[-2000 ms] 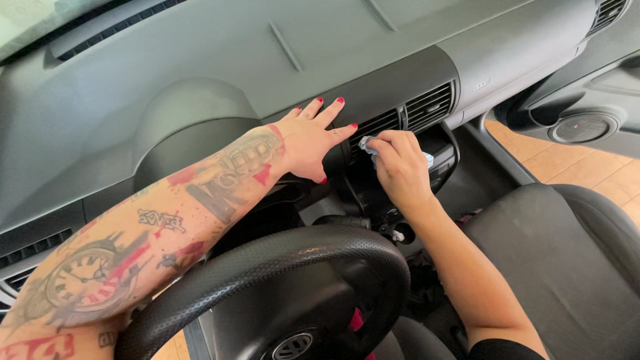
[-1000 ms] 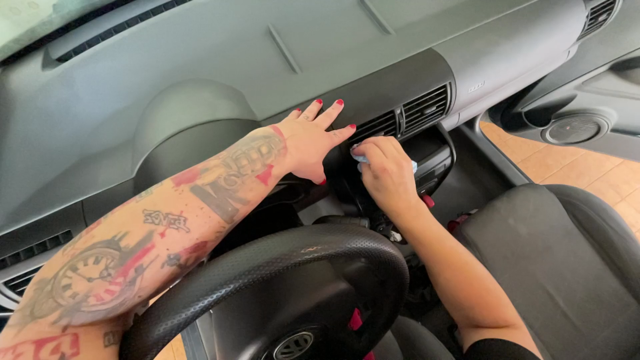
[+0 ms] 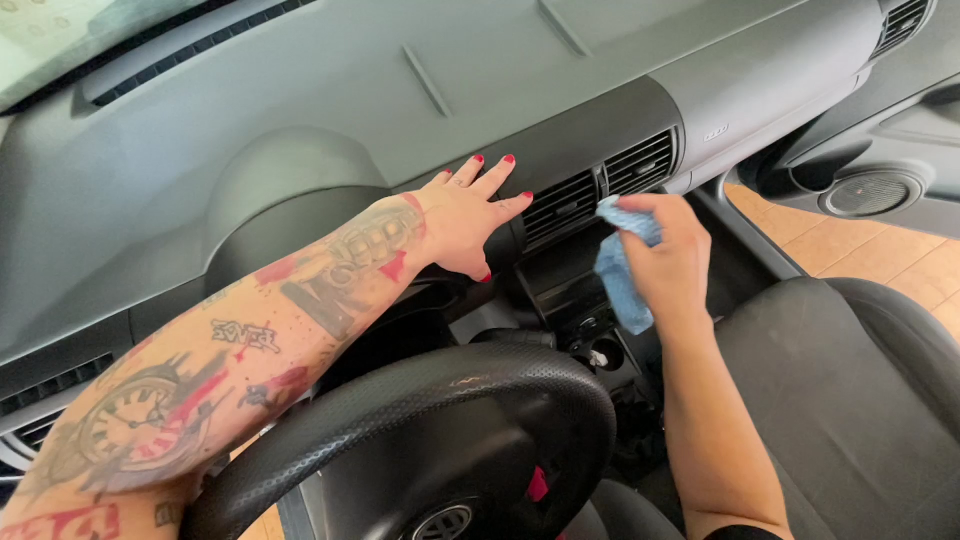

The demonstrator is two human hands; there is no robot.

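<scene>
My left hand (image 3: 469, 221) rests with its fingers spread on the dark dashboard trim, just left of the central air vents (image 3: 561, 208); it holds nothing. My right hand (image 3: 671, 255) pinches a light blue cloth (image 3: 624, 281) between thumb and fingers, in front of and slightly below the right-hand vent (image 3: 641, 163). The cloth hangs down from the grip, and a gap seems to show between it and the vent slats. Part of the cloth is hidden behind my thumb and palm.
A black steering wheel (image 3: 420, 405) lies below my left arm. The grey dashboard top (image 3: 315, 97) stretches beyond it. On the right are a dark passenger seat (image 3: 847, 390) and a door with a round speaker (image 3: 870, 193). A cup holder (image 3: 609, 354) with something white in it sits in the centre console.
My right hand has moved away from the left-hand central vent, towards the right, with the cloth. More of the cloth now hangs in view. My left hand has stayed on the trim.
</scene>
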